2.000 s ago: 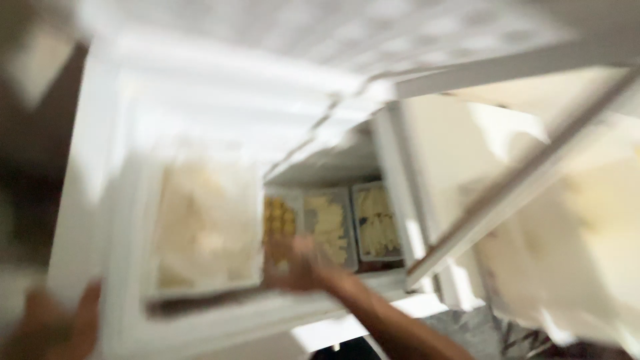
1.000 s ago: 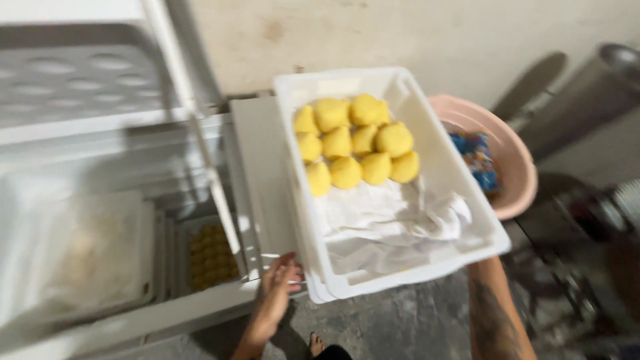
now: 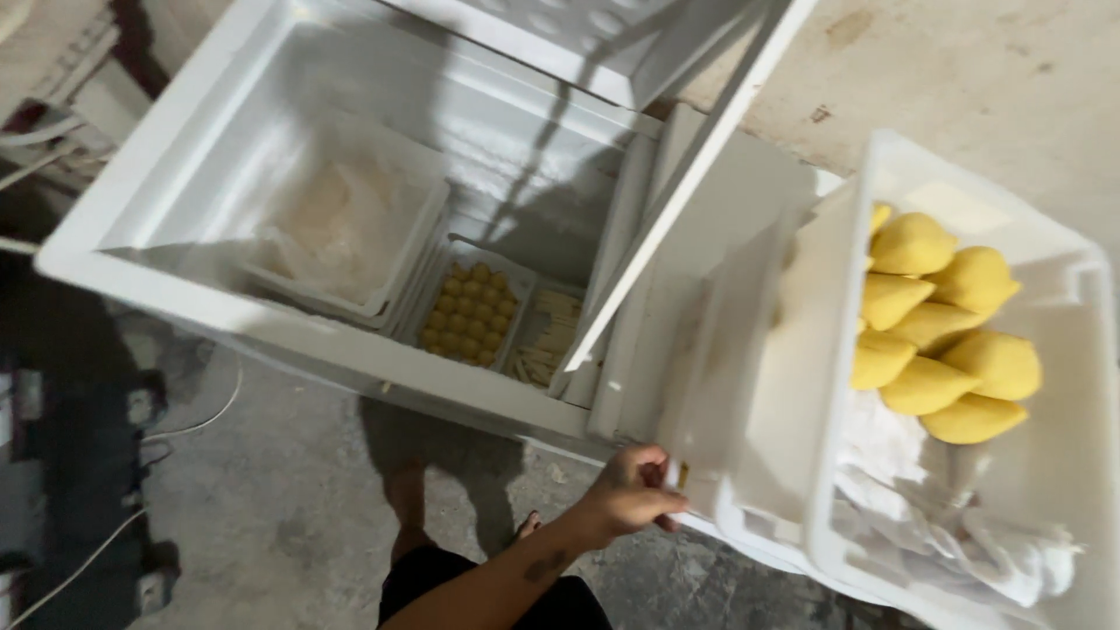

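Note:
My left hand (image 3: 637,492) is at the near corner of a stack of white plastic bins, its fingers curled at the edge of a lower bin (image 3: 700,437). Tilted on the right, the upper white bin (image 3: 836,385) holds several yellow dough-like pieces (image 3: 932,319) and a crumpled white cloth (image 3: 954,534). My right hand is not in view. Left of the bins stands an opened chest freezer (image 3: 350,341). Inside it are a tray of round yellow pieces (image 3: 470,313), a tray of pale strips (image 3: 549,337) and a white bin with a plastic-wrapped pale mass (image 3: 337,223).
The freezer's raised lid (image 3: 560,39) is at the top, and a white-edged panel (image 3: 691,188) slants across its right side. A dark object with cables (image 3: 70,490) lies at the lower left on the concrete floor (image 3: 262,507). A wall runs behind the freezer.
The view has swung left, showing more of the freezer. The upper bin now appears more tilted. The right arm, seen under the bin a second ago, has left the view.

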